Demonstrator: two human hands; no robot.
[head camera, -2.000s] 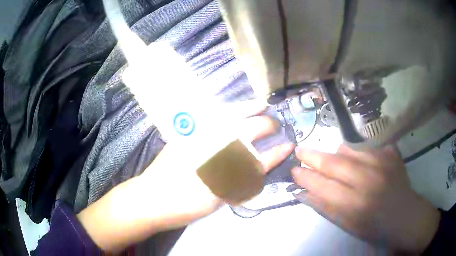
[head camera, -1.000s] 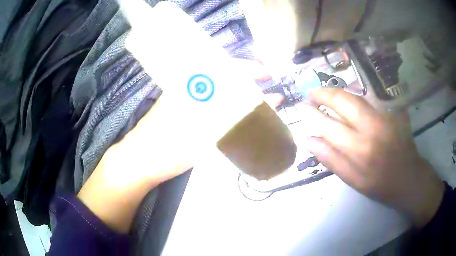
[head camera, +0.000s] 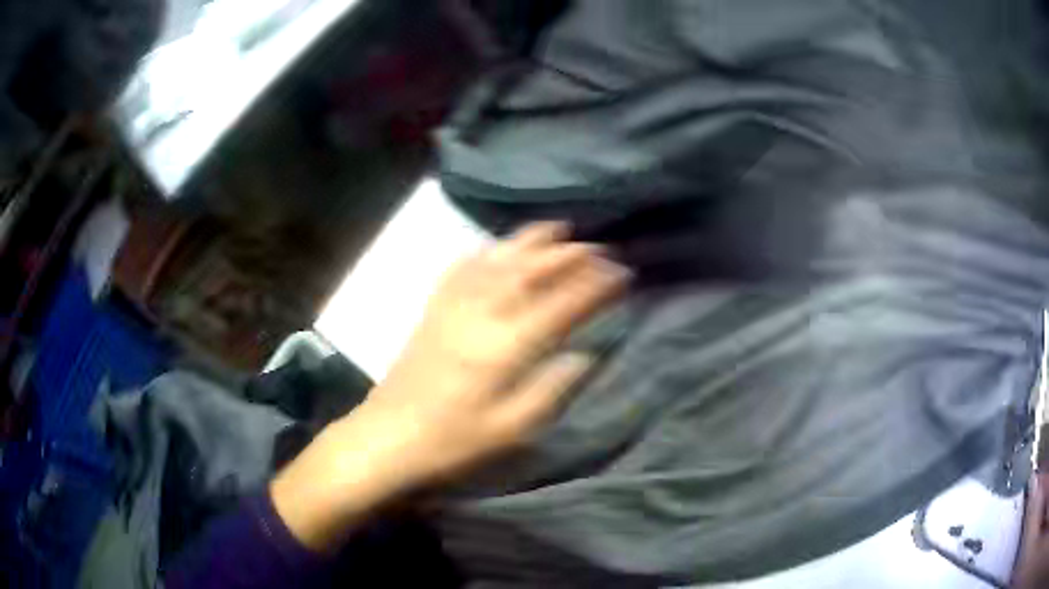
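Observation:
The dark grey garment lies in large loose folds across the centre and right. My left hand is blurred at the garment's left side, its fingers and thumb apart with cloth showing between them. Whether it grips the cloth cannot be told. A blurred skin-toned sliver at the right edge may be my right hand, almost wholly cut off. Part of the machine's plate area shows at the lower right, beside the garment's edge. The needle area is out of view.
White table surface shows left of the garment. Blue crates stand at the left. More grey cloth hangs at the lower left, near my sleeve. A bright white panel is at the upper left.
The view has swung left, away from the machine head and lamp. My left hand has come out from behind the lamp to the garment's left side. My right hand has nearly left the picture.

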